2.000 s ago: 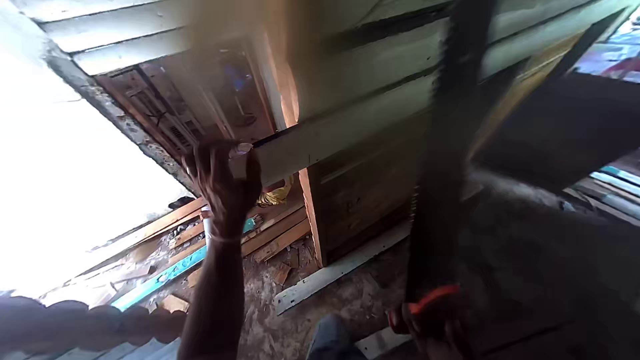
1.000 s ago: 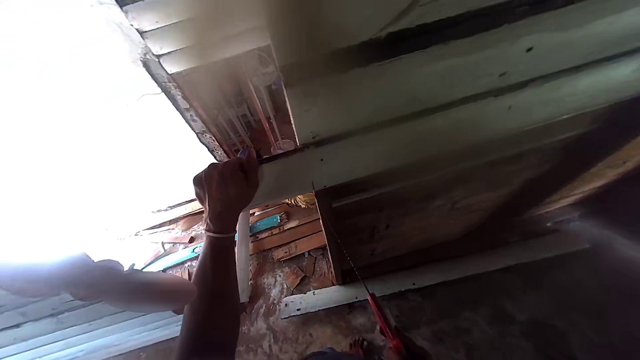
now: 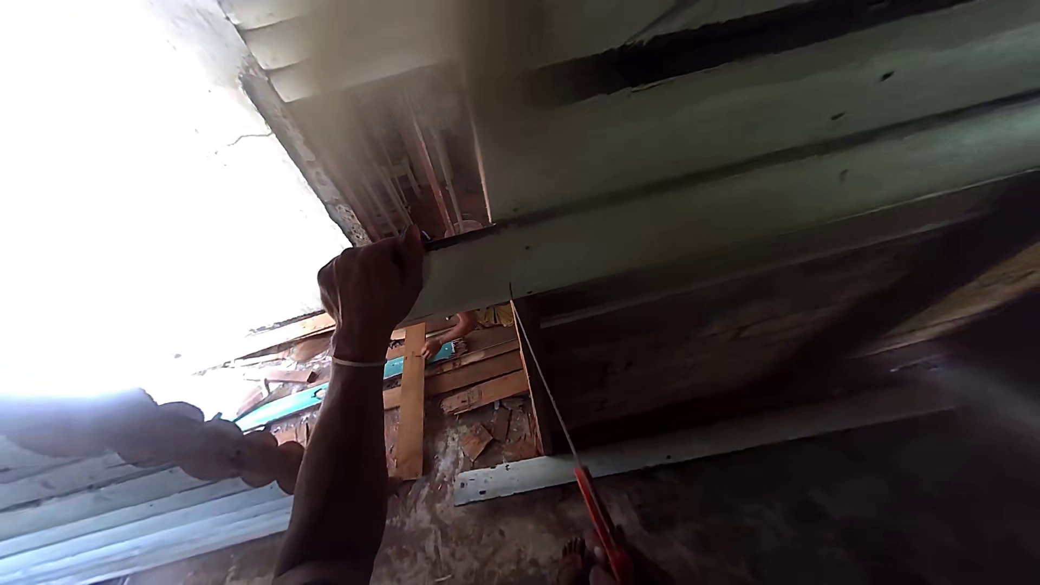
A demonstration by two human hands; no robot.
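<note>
My left hand (image 3: 372, 284), with a pale band at its wrist, grips the free end of a pale painted wooden board (image 3: 585, 236) on the plank wall. My right hand (image 3: 621, 565), dark and partly cut off at the bottom edge, holds the red handle of a hand saw (image 3: 597, 520). The saw's thin blade rises up and left, seen nearly edge-on, and its far end meets the board's lower edge near an upright wooden post (image 3: 532, 378). A short dark line shows in the board just above the blade.
Beyond the opening, another person's arm (image 3: 459, 329) reaches to an upright-lying brown plank (image 3: 412, 406). Loose planks, a turquoise board (image 3: 284, 406) and wood scraps (image 3: 476, 441) lie on the floor. A pale bottom board (image 3: 512, 479) crosses below the post. A bare foot (image 3: 573, 556) shows near my right hand.
The saw, upright and right of the post two seconds ago, is now at the board's lower edge. My left hand stays on the board. A brown plank and another person's arm have come into view.
</note>
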